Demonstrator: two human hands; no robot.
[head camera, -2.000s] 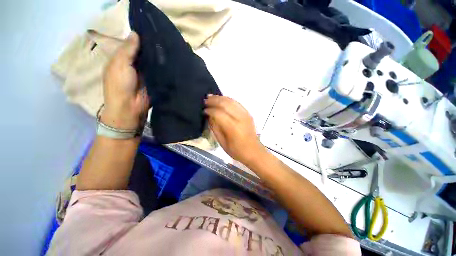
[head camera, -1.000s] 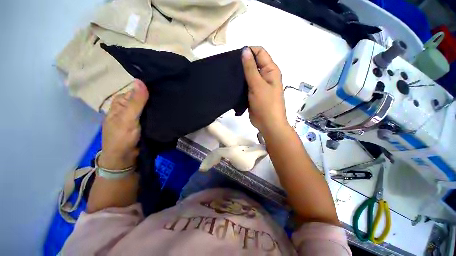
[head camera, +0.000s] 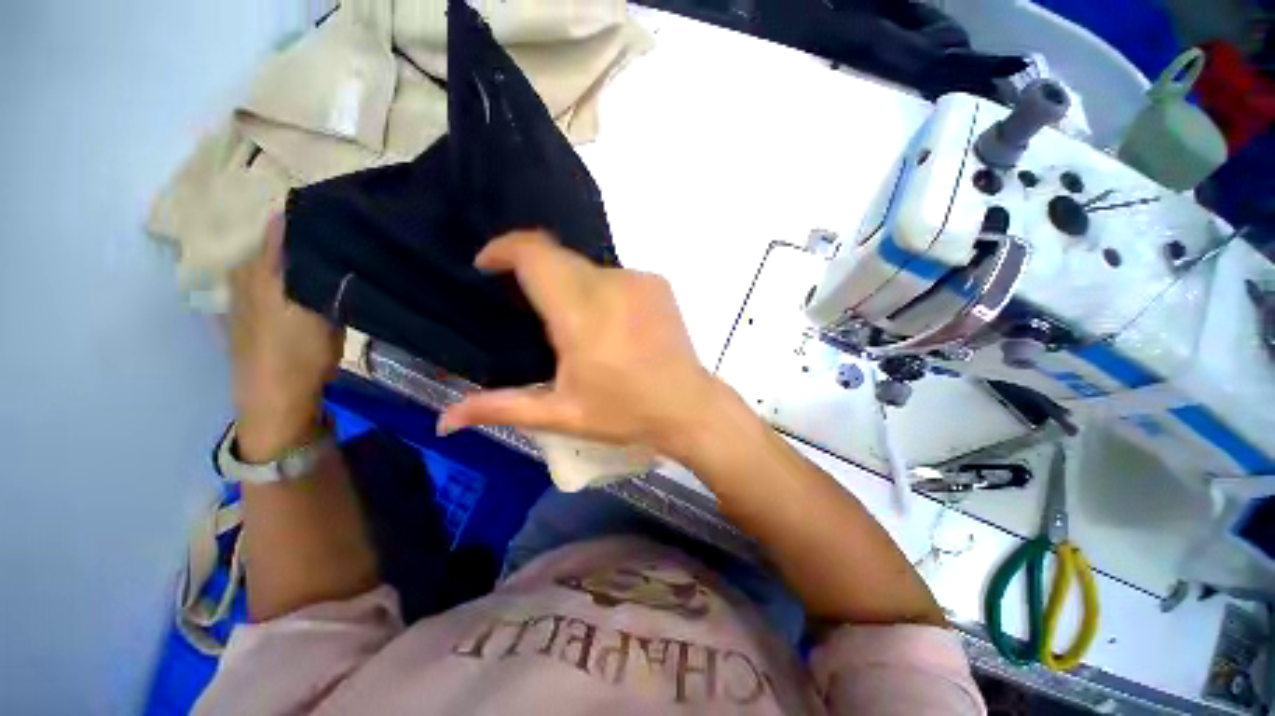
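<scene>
A black fabric piece (head camera: 420, 238) lies partly over the beige garment (head camera: 315, 112) and reaches the table's front edge. My left hand (head camera: 287, 336) is at its left end, slightly blurred; its fingers are partly behind the cloth and seem to hold that edge. My right hand (head camera: 601, 343) is over the lower right part of the black cloth, thumb and fingers spread wide, not gripping. A bit of cream cloth (head camera: 594, 459) shows below my right hand at the table edge.
The white sewing machine (head camera: 1091, 308) stands at the right. Shears with green and yellow handles (head camera: 1046, 595) and dark snips (head camera: 986, 478) lie in front of it. A white tub (head camera: 1084, 63) with dark cloth is behind. A blue crate (head camera: 462, 490) is under the table edge.
The black piece, earlier stretched between both hands, now lies lower with a point towards the top. My right hand has let go and moved left and down. My left hand has shifted left.
</scene>
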